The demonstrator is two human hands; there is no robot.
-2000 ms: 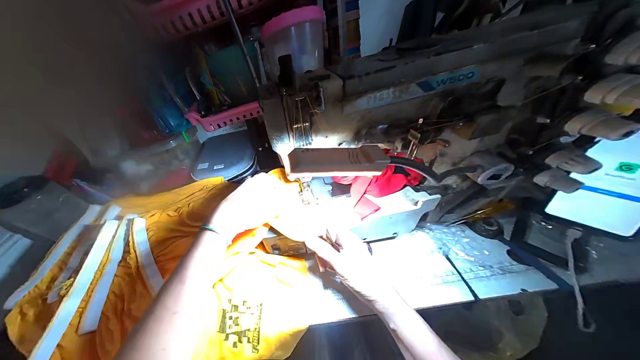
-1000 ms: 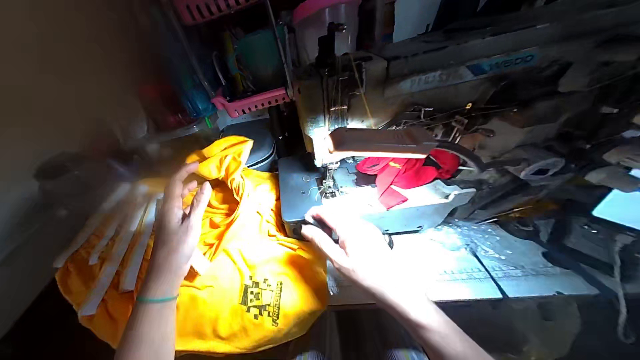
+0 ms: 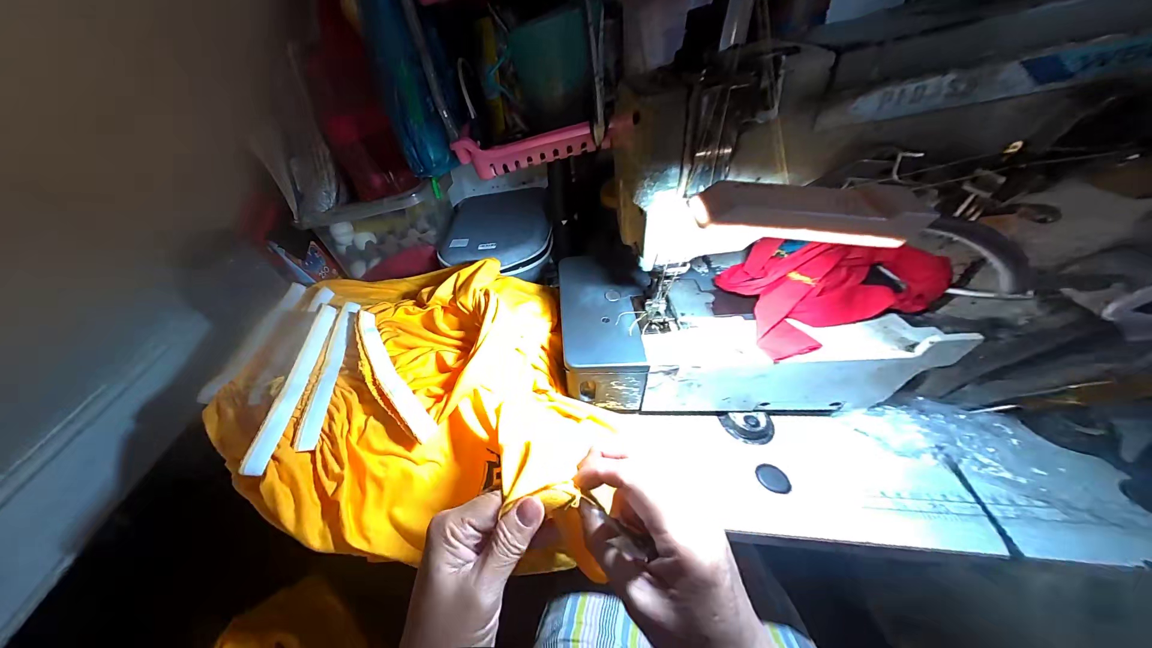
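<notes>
Near the front edge of the table, my left hand (image 3: 481, 549) pinches the edge of a yellow garment (image 3: 360, 486) between thumb and fingers. Right beside it, my right hand (image 3: 661, 540) grips the same cloth. A small dark item shows in my right palm; what it is cannot be told. The garment spreads to the left with white strips (image 3: 288, 396) lying on it. Behind my hands stands an industrial sewing machine (image 3: 603, 315), its needle area (image 3: 661, 306) brightly lit, with no yellow cloth under the needle. Red cloth (image 3: 832, 283) lies on the machine's bed.
A lamp (image 3: 810, 211) juts out over the machine bed. Behind are a grey lidded container (image 3: 498, 229), a clear plastic box (image 3: 378, 234) and a pink basket (image 3: 531, 151). Clear plastic film (image 3: 954, 441) lies on the white tabletop (image 3: 855, 504) at the right. A wall (image 3: 117, 297) bounds the left side.
Both hands have come together at the table's front edge and taken hold of the yellow cloth. Two seconds ago the cloth was by the needle; now it is away from it.
</notes>
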